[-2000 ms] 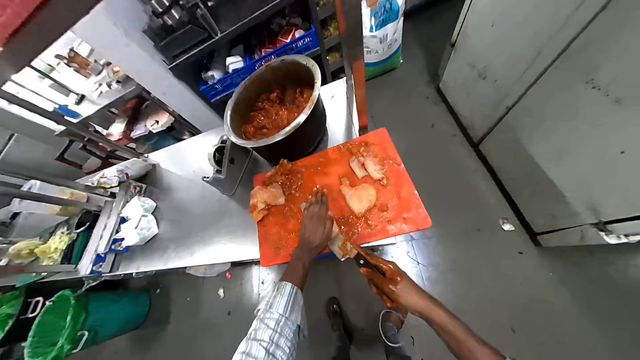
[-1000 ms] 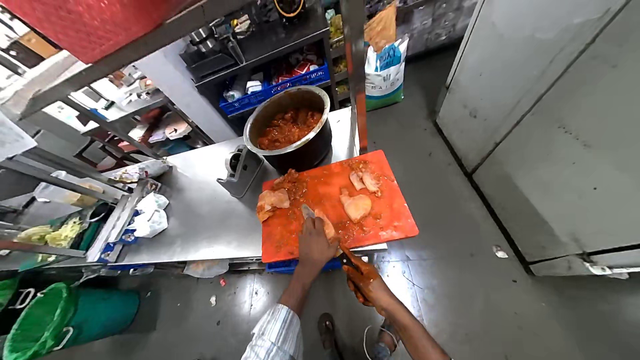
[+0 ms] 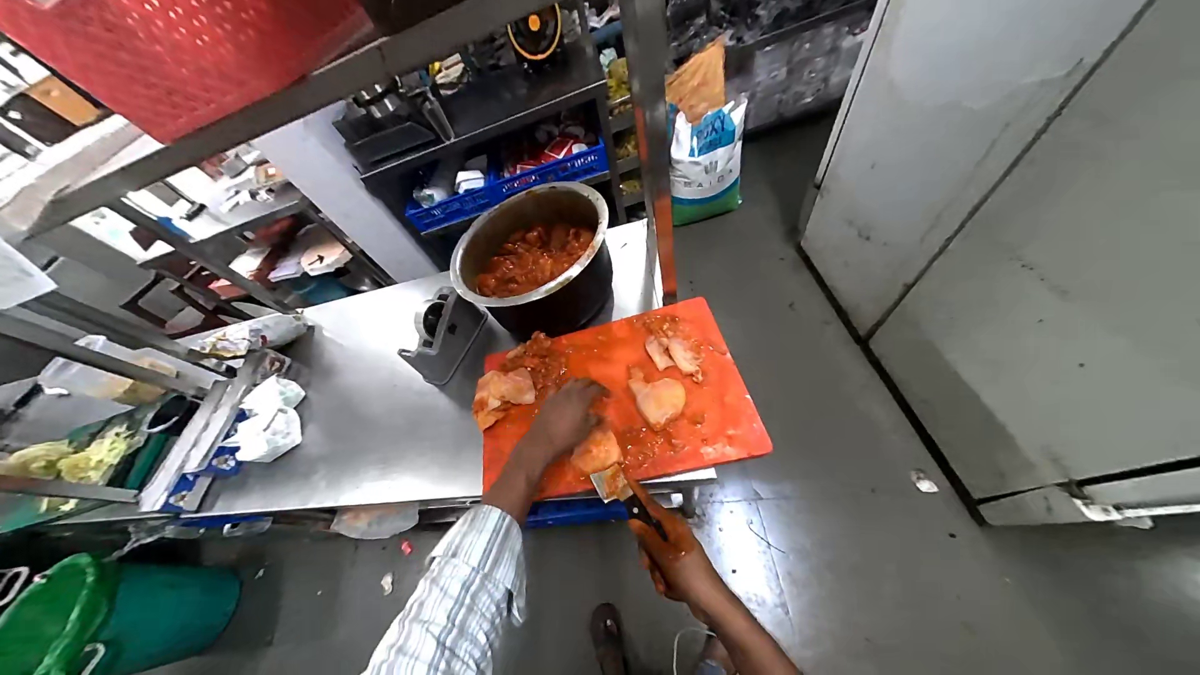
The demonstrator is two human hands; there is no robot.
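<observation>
My right hand [image 3: 670,553] grips the black handle of a knife [image 3: 619,487], whose sauce-smeared blade lies against a piece of raw chicken [image 3: 597,452] near the front edge of a red cutting board [image 3: 736,427]. Over the board, my left hand [image 3: 567,417] is at that piece's upper left; its fingertips point down, and whether they grip the meat is unclear. A chicken leg piece [image 3: 659,401] and a smaller piece [image 3: 675,354] lie to the right. More chicken [image 3: 503,394] and reddish scraps [image 3: 539,361] are at the board's left.
Behind the board stands a deep metal pot [image 3: 600,258] of red-coated pieces, beside a grey tape dispenser [image 3: 448,337] on the steel table [image 3: 366,412]. A metal post [image 3: 653,159] rises at the table's right. A green bin [image 3: 169,609] is at lower left; a sack [image 3: 708,164] stands on the floor.
Both hands stay at the front of the board. Compared with the oldest frame, the knife hand is closer beneath the board's front edge. The view has shifted somewhat.
</observation>
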